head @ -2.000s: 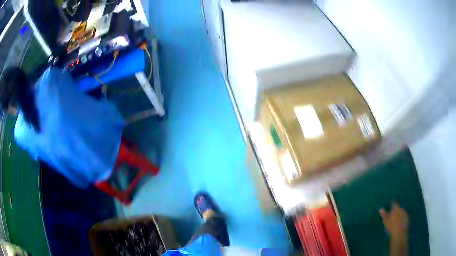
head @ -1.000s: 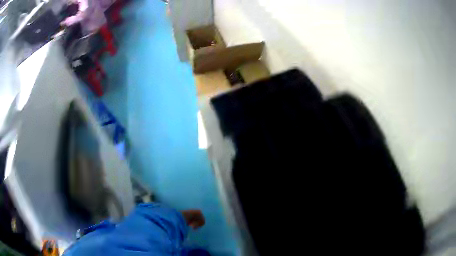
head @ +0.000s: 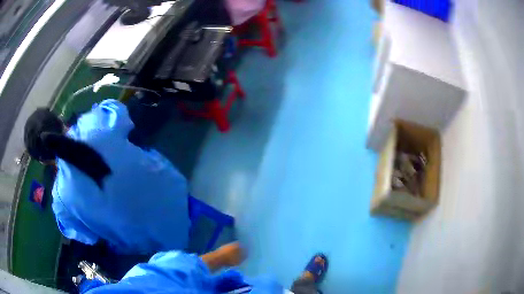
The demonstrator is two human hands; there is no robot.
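My left hand [head: 225,255] reaches out of a blue sleeve at the bottom. It is bare, blurred and low over the aisle beside a blue stool [head: 211,217]. No object shows in it, but its fingers are not clear. My right hand is out of the picture. An open brown carton [head: 378,194] with greyish, blurred contents stands against the right wall. One foot in a dark shoe [head: 317,265] is on the blue floor.
A person in a blue smock [head: 123,178] sits at the green bench [head: 31,241] on the left. Red stools [head: 221,112] and black equipment [head: 192,57] stand ahead on the left. A white cabinet [head: 413,97] stands behind the carton, with a blue crate [head: 428,7] above.
The view has moved along the aisle. The black cloth has left the picture; the seated person, blue stool and open carton now show. My left hand still shows at the bottom.
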